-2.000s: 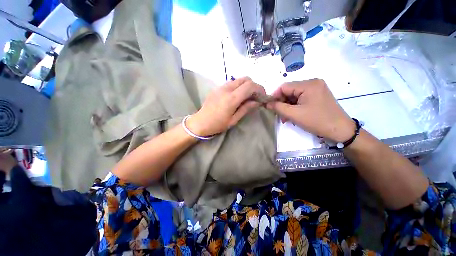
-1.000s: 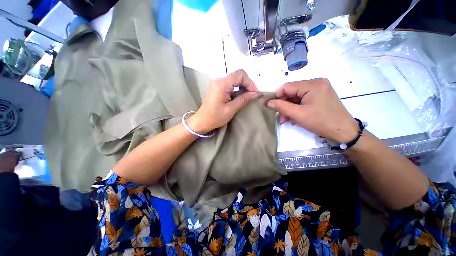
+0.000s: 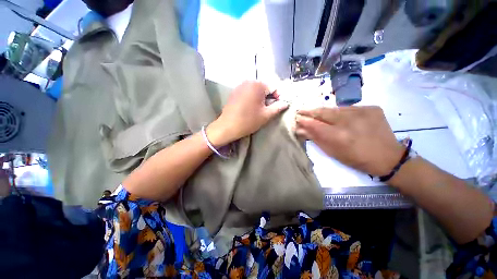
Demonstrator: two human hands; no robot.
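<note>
A large khaki garment piece (image 3: 267,174) covers the left and middle of the white machine table and hangs over its front edge. My left hand (image 3: 248,109) pinches the cloth's upper edge between thumb and fingers. My right hand (image 3: 349,133), slightly blurred, holds the same edge just to the right, with the cloth edge between the two hands. The sewing machine's presser foot area (image 3: 304,66) is above my hands, with the cloth edge in front of it. A grey-blue cylinder fitting (image 3: 347,87) hangs right of it, just above my right hand.
Crumpled clear plastic (image 3: 463,109) lies at the right. An edge ruler (image 3: 365,199) runs along the table front. Blue cloth (image 3: 188,22) shows behind the khaki piece. A grey machine part with a round vent (image 3: 19,122) and a person's dark sleeve (image 3: 43,234) are at the left.
The machine head, fitting and table front now appear further right and lower. My right hand has moved right and down, its palm turned further over. Both hands still hold the cloth edge.
</note>
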